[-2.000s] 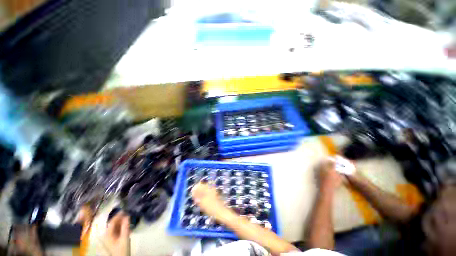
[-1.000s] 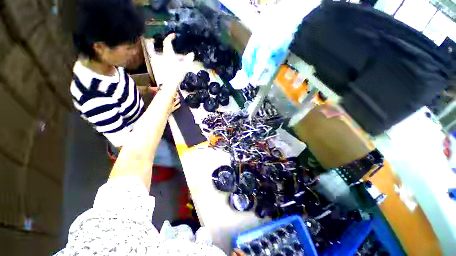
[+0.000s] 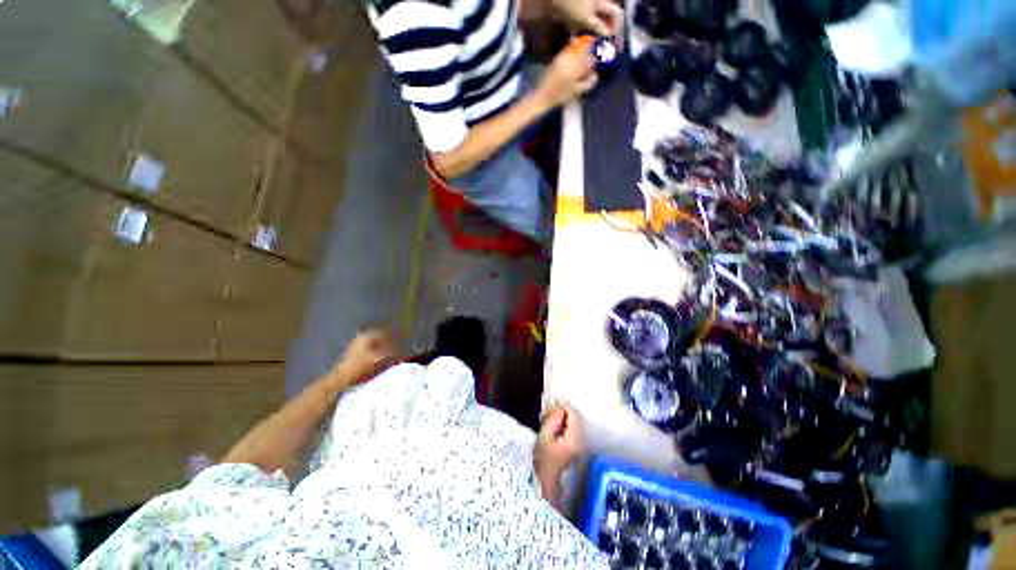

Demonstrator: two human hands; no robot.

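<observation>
My left hand is stretched out left of my body, low over the aisle, beside a red edge. It is small and blurred, and its grip is unclear. My right hand is at the bench edge, fingers curled, with nothing visible in it. A blue parts tray with rows of small black-and-silver motors lies just right of it, cut off by the bottom edge. Wired motor assemblies lie in a loose heap on the bench, with round black bodies near its edge.
A seated coworker in a striped shirt handles a small part at the bench, top centre. A red stool is under the coworker. Stacked brown cartons line the left. Black round parts lie at the top right.
The view has turned and dropped towards the aisle and cartons. My left arm, raised towards the coworker before, is now low at the left. My right hand now shows at the bench edge.
</observation>
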